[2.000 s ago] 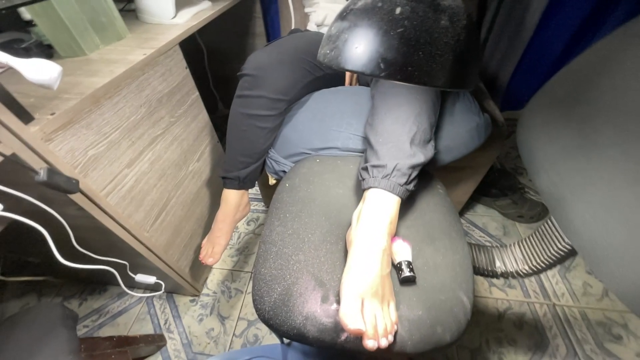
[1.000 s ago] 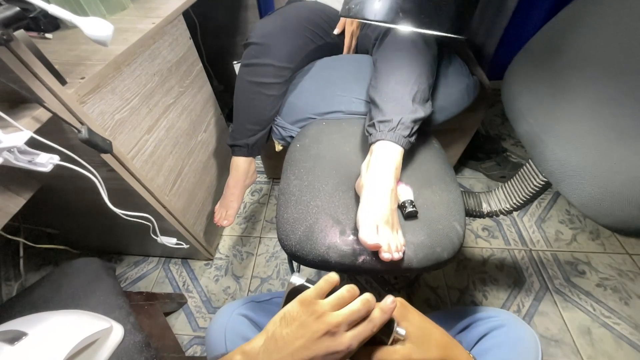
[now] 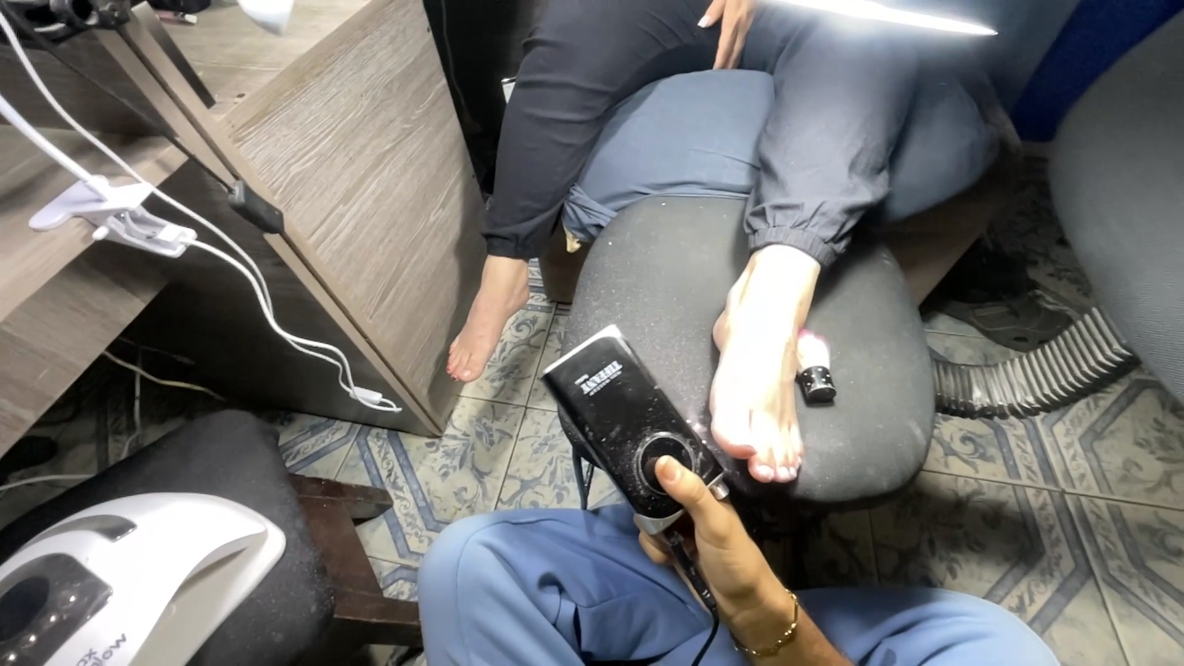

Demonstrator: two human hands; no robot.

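Observation:
My right hand (image 3: pixel 708 527) holds a black handheld control box (image 3: pixel 629 412), which looks like a nail drill's unit, with the thumb on its round dial and a black cable running down. The box is tilted, just left of a person's bare foot (image 3: pixel 758 361) resting on the dark padded seat (image 3: pixel 647 268). Against that foot's right side lies a small bottle with a black cap (image 3: pixel 817 377). The person's other bare foot (image 3: pixel 492 314) hangs lower left of the seat, by the wooden desk side. My left hand is out of view.
A white nail lamp (image 3: pixel 166 555) sits on a dark cushion at lower left. White cables run from a clamp (image 3: pixel 129 217) on the desk. A ribbed hose (image 3: pixel 1036 375) lies right of the seat, beside a grey chair back (image 3: pixel 1128 194). A bright lamp (image 3: pixel 888 14) hangs above.
No hands of mine showed two seconds ago; a second ago both were together at the seat's front edge. My left hand has since left view, while my right has raised the box into plain sight.

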